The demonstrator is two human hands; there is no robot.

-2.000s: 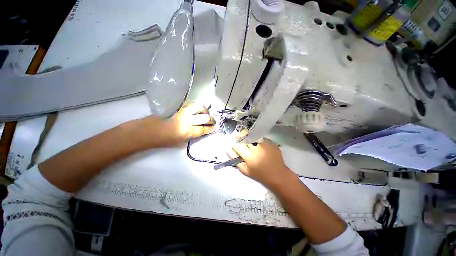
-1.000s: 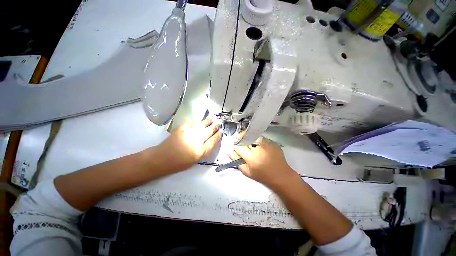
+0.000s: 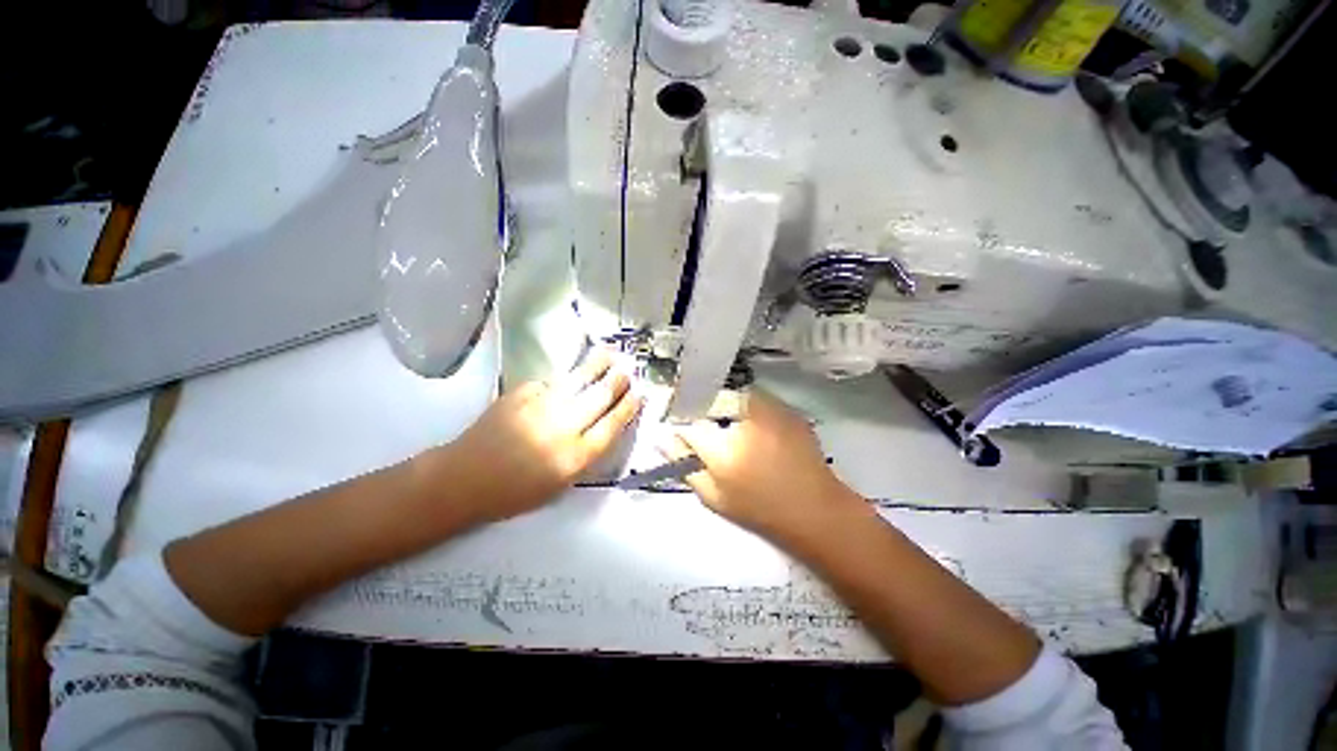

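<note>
The off-white lockstitch machine (image 3: pixel 938 191) stands right of centre. Its presser foot (image 3: pixel 650 352) is small and washed out by the lamp light. My left hand (image 3: pixel 550 433) lies left of the foot, fingers stretched towards it, pressing on pale work that glare mostly hides. My right hand (image 3: pixel 751 458) is just right of and in front of the foot, partly behind the machine's front guard. It holds a thin silver trimming tool (image 3: pixel 663 473) that points left. Whether its fingertips also hold the work cannot be told.
The lamp (image 3: pixel 440 228) hangs left of the head. Curved pale panels (image 3: pixel 191 330) lie stacked on the left. A black-handled tool (image 3: pixel 941 417) and marked paper (image 3: pixel 1173 389) lie on the right. A yellow-labelled bottle (image 3: pixel 1059 41) is behind. A tan strip (image 3: pixel 144 473) hangs at the left edge.
The view has shifted, so the machine sits further left. My left hand has turned and moved nearer the front beside the foot. My right hand still holds the silver tool.
</note>
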